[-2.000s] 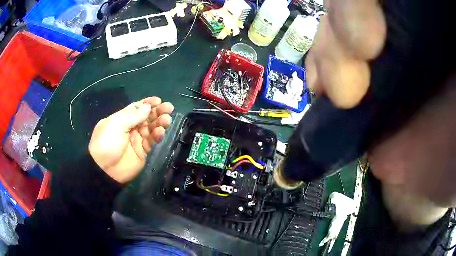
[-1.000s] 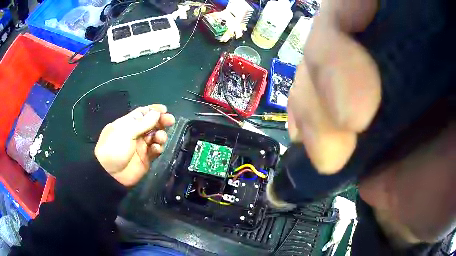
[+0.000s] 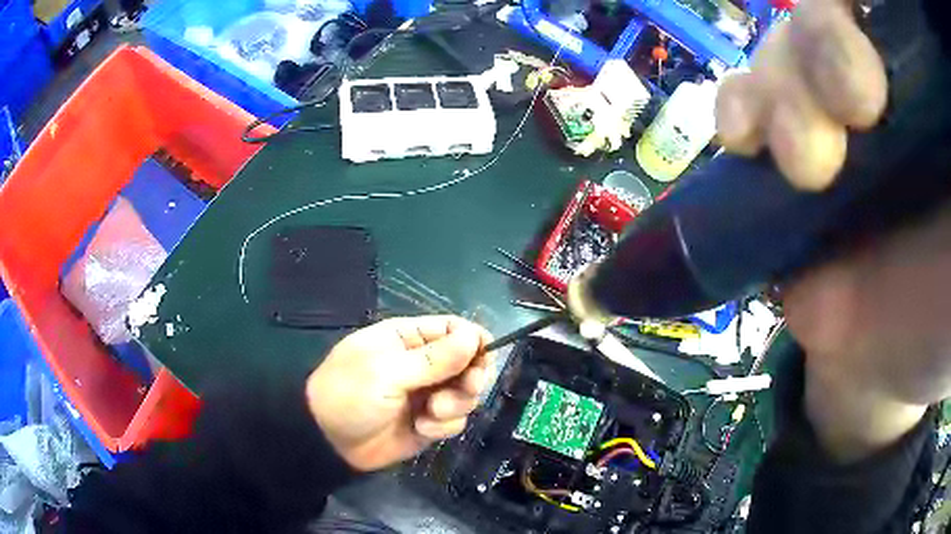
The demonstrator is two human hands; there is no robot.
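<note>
My right hand (image 3: 808,99) grips the thick black electric screwdriver (image 3: 667,256), whose pale tip is above the housing's far edge. My left hand (image 3: 401,391) pinches a thin dark rod (image 3: 527,332) between thumb and fingertips; the rod's far end meets the screwdriver tip. Below lies the open black housing (image 3: 501,428) with a green circuit board (image 3: 561,419) and yellow and red wires (image 3: 626,451) inside. The screwdriver partly hides the red screw tray (image 3: 568,242).
A flat black plate (image 3: 324,276) lies on the green mat. A white socket housing (image 3: 417,130) and a bottle (image 3: 676,130) stand behind. A red-orange tote (image 3: 47,214) is at left, a blue tote (image 3: 224,52) at the back. Thin tools lie beside the red tray.
The view has shifted, so the bench items sit lower and further right. My left hand now holds the thin dark rod, and the screwdriver tip has moved from the housing's right side to that rod.
</note>
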